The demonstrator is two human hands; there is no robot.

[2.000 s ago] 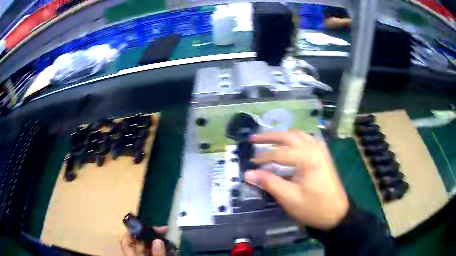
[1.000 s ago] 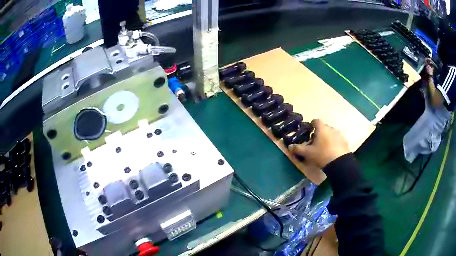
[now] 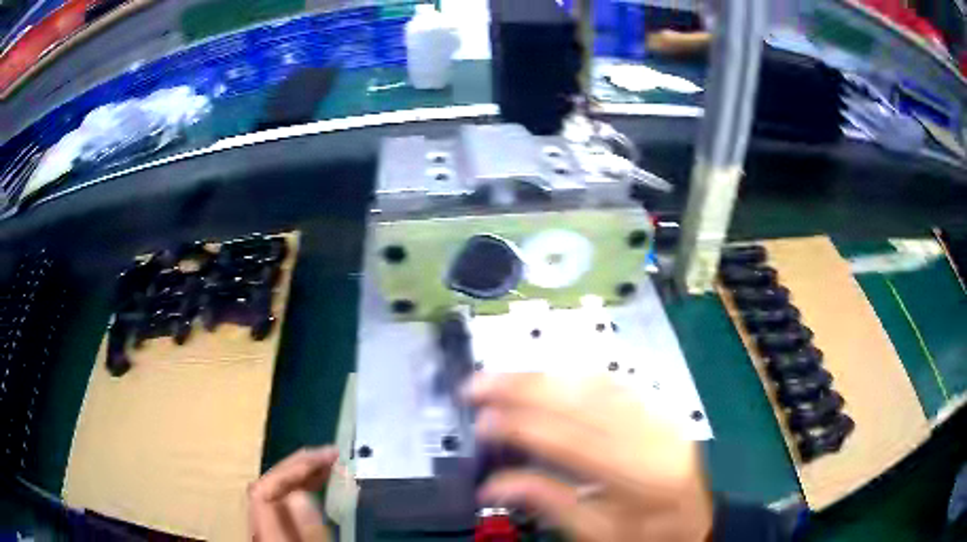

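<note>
The silver press fixture (image 3: 398,423) stands in front of me, with its yellow-green plate (image 3: 414,249), dark round opening and white disc behind the nest area. My right hand (image 3: 594,455), blurred, is over the fixture's front, with its fingers around a black body (image 3: 454,355). The body stands out past the fingertips toward the plate, left of the nest, which the hand largely hides. My left hand (image 3: 292,498) is at the bottom edge, partly cut off, fingers bent and apart, with nothing visible in it.
A left cardboard sheet (image 3: 170,434) bears several loose black bodies (image 3: 191,291). A right cardboard sheet (image 3: 859,360) bears a row of black bodies (image 3: 785,349). A red button (image 3: 495,525) is at the fixture's front. A metal post (image 3: 726,138) rises behind right. A white bottle (image 3: 429,48) stands beyond.
The view has swung back left from the right sheet. My right hand has left the row and is over the fixture with a black body. My left hand no longer shows the body it held earlier.
</note>
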